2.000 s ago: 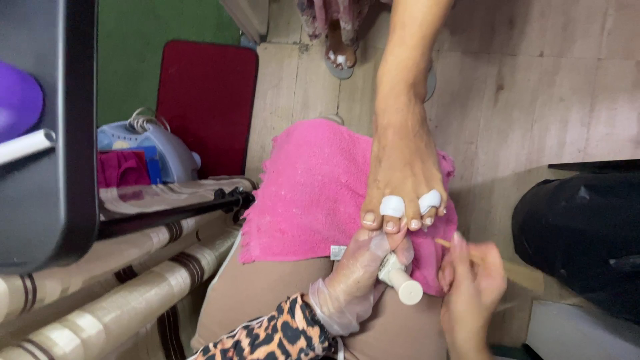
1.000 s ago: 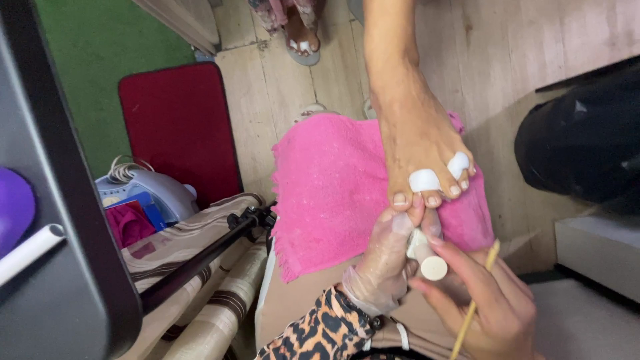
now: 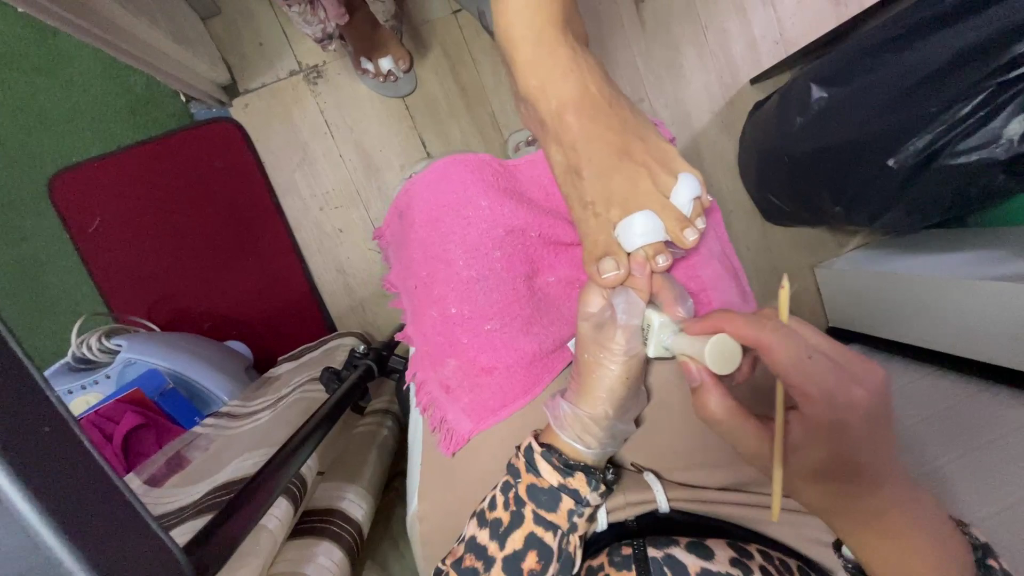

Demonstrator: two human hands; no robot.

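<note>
A person's bare foot (image 3: pixel 600 160) rests over a pink towel (image 3: pixel 480 280) on my lap, with white toe separators (image 3: pixel 641 230) between toes. My left hand (image 3: pixel 612 360), in a clear plastic glove, holds a nail polish bottle (image 3: pixel 661 333) just below the toes, fingertips at the toes. The bottle's pale cap (image 3: pixel 720 354) points right. My right hand (image 3: pixel 808 400) is bare; its thumb and forefinger are at the cap, and a wooden cuticle stick (image 3: pixel 780 400) lies across its fingers.
A second foot in a grey sandal (image 3: pixel 390 82) stands on the floor at the top. At left are a red mat (image 3: pixel 192 240), a grey-blue device (image 3: pixel 176 372) with a cord, and a black metal bar (image 3: pixel 296 456). A black plastic bag (image 3: pixel 880 136) sits at right.
My right hand has moved in to the polish bottle's cap; two seconds ago it was right of the bottle. The left hand still holds the bottle by the toes. The view has shifted.
</note>
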